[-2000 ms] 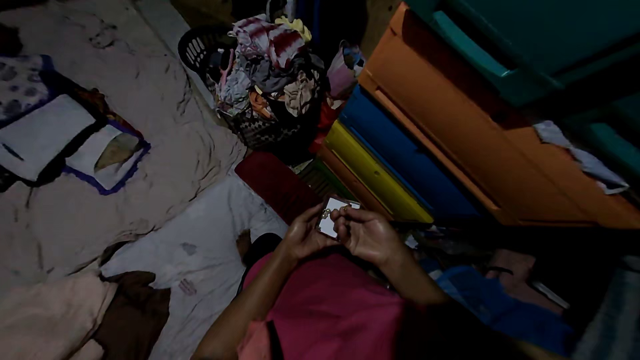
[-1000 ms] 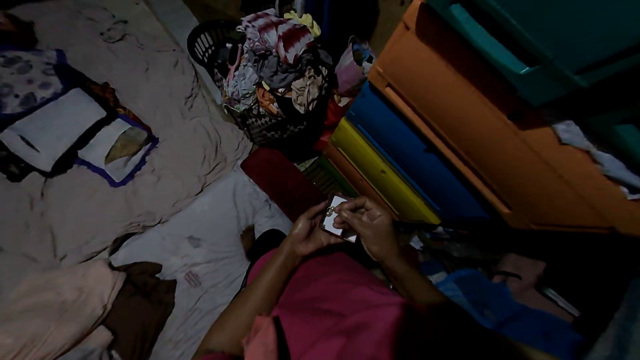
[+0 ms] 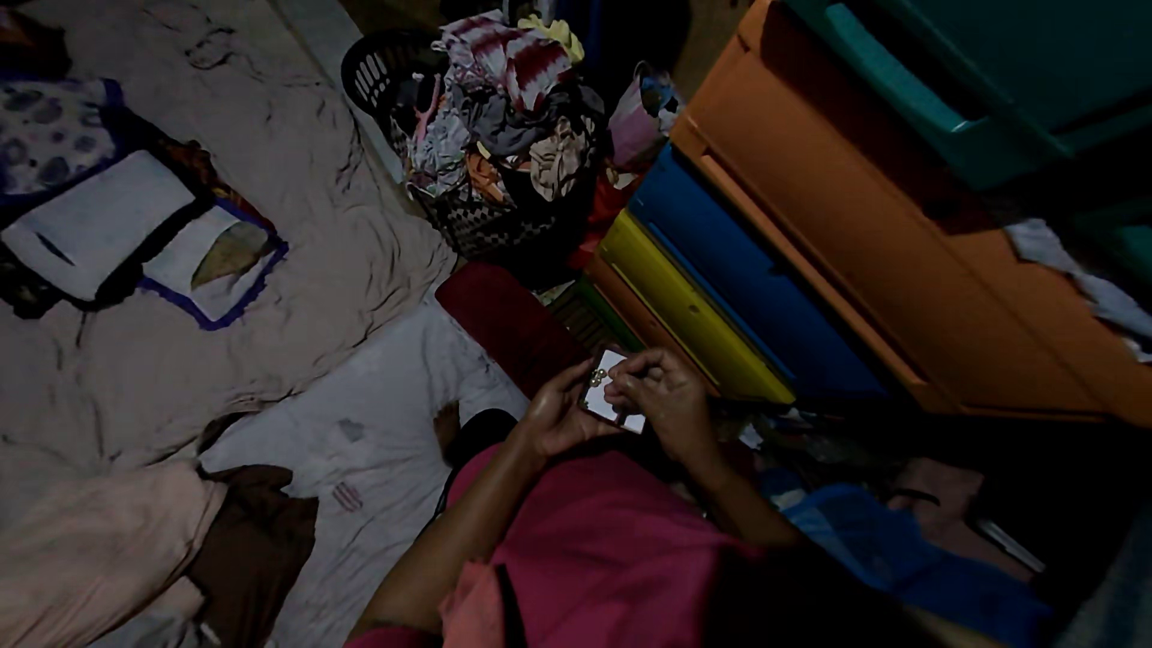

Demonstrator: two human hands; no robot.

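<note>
My left hand [image 3: 560,416] holds a small white card [image 3: 608,385] from its left and lower side, above my lap. Small gold-coloured pieces [image 3: 598,377] show near the card's left edge; their exact kind cannot be told. Over the card's right side is my right hand [image 3: 661,396], thumb and forefinger brought together at its surface. Whether something small is pinched between those fingertips is too dark to tell.
Beyond my hands stands a black basket [image 3: 477,225] heaped with clothes [image 3: 513,117]. A drawer unit with orange, blue and yellow drawers [image 3: 693,310] rises at the right. A dark red cushion [image 3: 508,319] lies near bedding [image 3: 360,405] and folded cloths [image 3: 99,225] at the left.
My right hand has shifted over the card, and its fingers now cover the card's right part. My left hand keeps its hold on the card.
</note>
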